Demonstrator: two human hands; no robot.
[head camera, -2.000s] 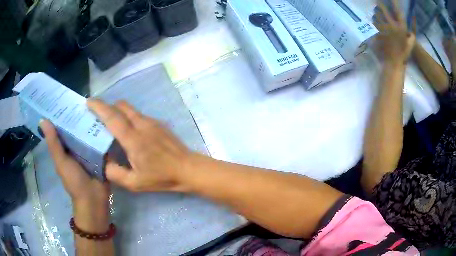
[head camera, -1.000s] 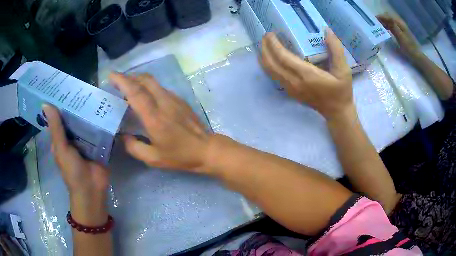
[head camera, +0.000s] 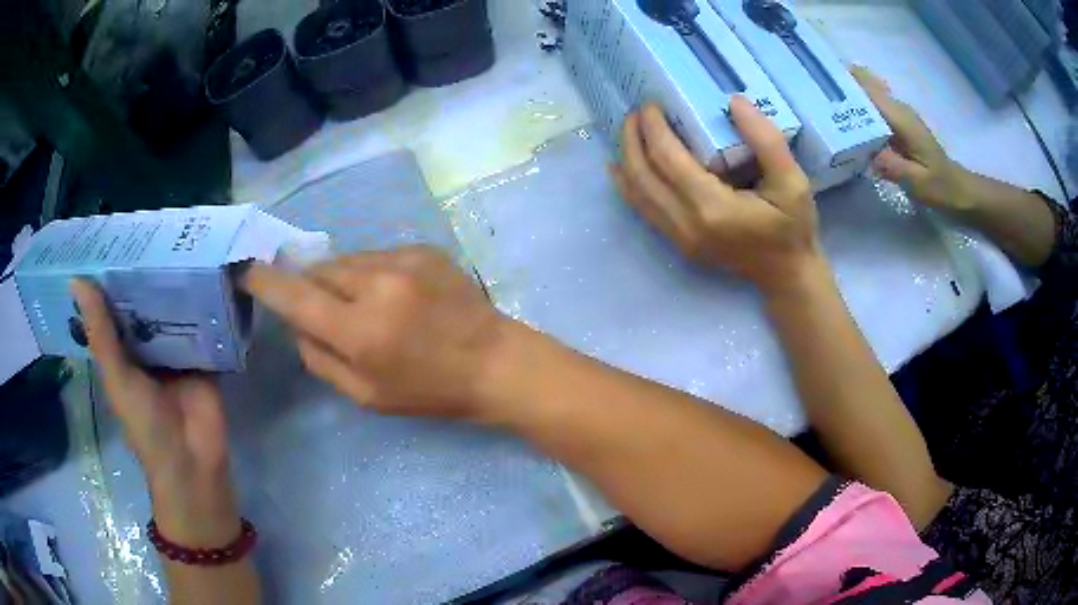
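Note:
A pale blue retail box with printed text on top and a fan picture on its side lies in my left hand, held from below with the thumb on the printed side. Its right end is open, with a white flap sticking out. My right hand is at that open end, its fingertips at the opening beside the flap. The right hand's fingers are partly bent and slightly blurred; I see nothing held in them. What is inside the box is hidden.
Dark cup-like pieces stand at the back left. Closed retail boxes lie at the back right, with another person's two hands around them. Plastic-covered table lies under everything. More stacked boxes are at the far right.
The box in my left hand has turned nearer level, its right end now showing open. My right fingers have moved to that end. The other person's hands have closed around the boxes at right.

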